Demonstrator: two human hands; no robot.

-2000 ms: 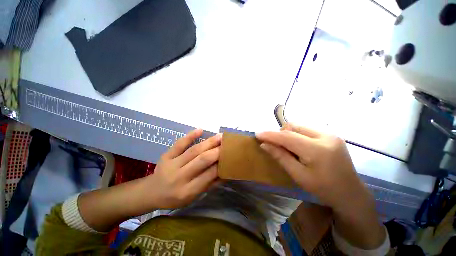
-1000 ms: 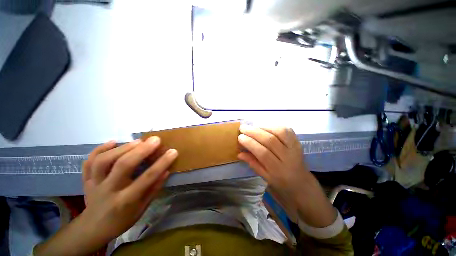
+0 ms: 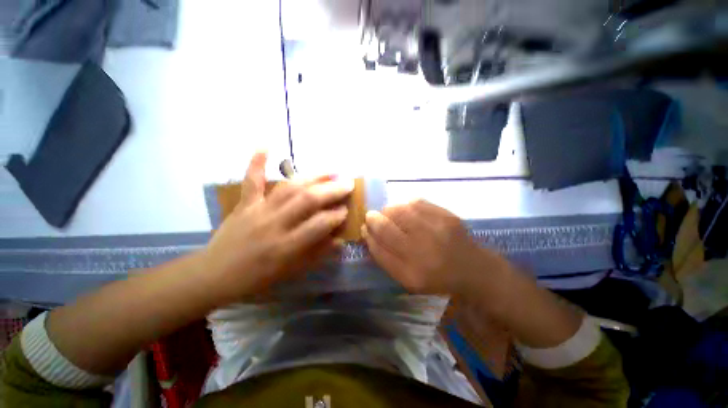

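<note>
The tan-brown template (image 3: 231, 199) lies on a grey flap piece (image 3: 212, 209) near the table's front edge. Grey fabric shows past the template's left and right ends. My left hand (image 3: 279, 227) lies over the template with its fingers spread across it, pressing it rather than gripping it. My right hand (image 3: 419, 243) has its fingertips at the template's right end, at the fabric's lower edge. Whether the right fingertips pinch the layers is hard to tell from the blur.
The shaped dark grey piece (image 3: 76, 147) lies at left, below grey cut pieces (image 3: 140, 22). Grey sewn pieces (image 3: 563, 139) lie right of the needle area. The machine's metal parts (image 3: 479, 48) overhang the upper right. Dark blue-handled scissors (image 3: 638, 227) are at the right edge.
My left hand has moved from the template's left end to lie across it. Grey fabric now shows past the template's right end. The view has shifted, showing more pieces at right.
</note>
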